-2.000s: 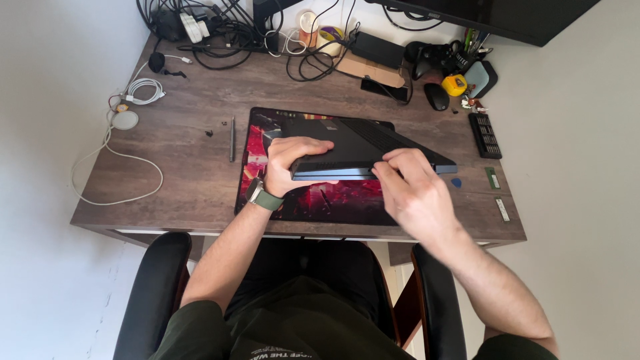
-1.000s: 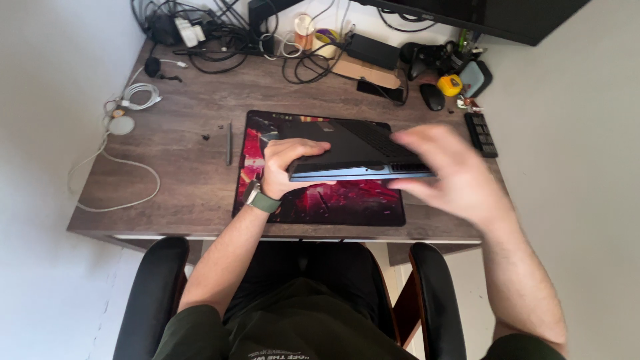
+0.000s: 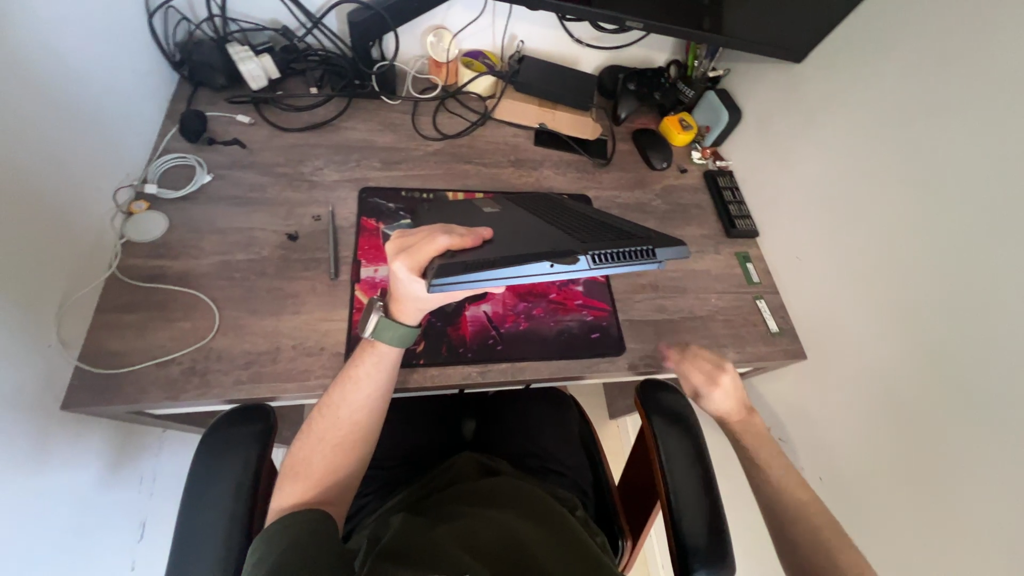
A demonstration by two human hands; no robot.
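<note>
My left hand [image 3: 428, 268] grips one end of a closed black and blue laptop [image 3: 536, 232], thumb on the upper face and fingers beneath. The laptop is held tilted above a red and black desk mat [image 3: 552, 320], its vented edge facing me. Away from the laptop, my right hand [image 3: 708, 380] is at the desk's front edge on the right; it is blurred, and whether anything is between its fingers cannot be told. A grey pen-like tool [image 3: 333, 244] lies left of the mat.
Right side: a screwdriver bit case [image 3: 730, 204], a green memory module [image 3: 749, 269], a small circuit module [image 3: 766, 314], a black mouse [image 3: 652, 150] and a yellow tape measure [image 3: 678, 128]. Cables [image 3: 296, 96] crowd the back left. Chair armrests [image 3: 684, 480] flank me.
My right hand has left the laptop's right part, where it was two seconds ago, and moved down toward the desk's front edge. My left hand keeps its hold.
</note>
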